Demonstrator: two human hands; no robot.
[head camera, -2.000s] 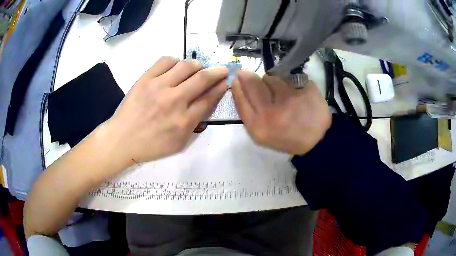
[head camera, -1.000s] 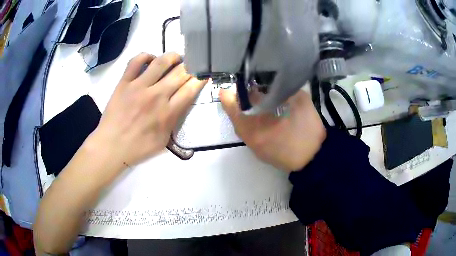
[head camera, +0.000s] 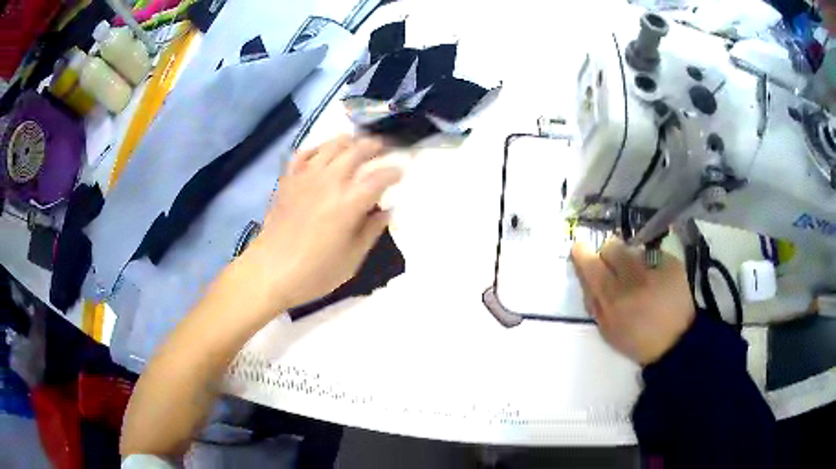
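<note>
My left hand (head camera: 325, 220), blurred, is over the table left of the machine, partly covering a black fabric stack (head camera: 371, 266). Its fingertips are just below a heap of black and grey-blue sewn pieces (head camera: 417, 82). Whether it holds anything cannot be told. My right hand (head camera: 637, 293) is at the presser foot and needle area (head camera: 600, 218), under the head of the white sewing machine (head camera: 632, 119). Its fingertips are close to the needle, and no fabric piece shows clearly in them. The needle plate and bed (head camera: 541, 266) show left of this hand.
Large grey-blue panels (head camera: 206, 119) with a black strip (head camera: 220, 183) lie at left. Black-handled scissors (head camera: 724, 284) and a small white case (head camera: 758, 279) are right of my right hand. Bottles (head camera: 105, 82) and a purple object (head camera: 41, 151) are far left.
The view has swung left. My left hand has moved from the needle area to beside the heap of sewn pieces. My right hand stays by the needle. The grey-blue piece seen earlier between the fingers no longer shows.
</note>
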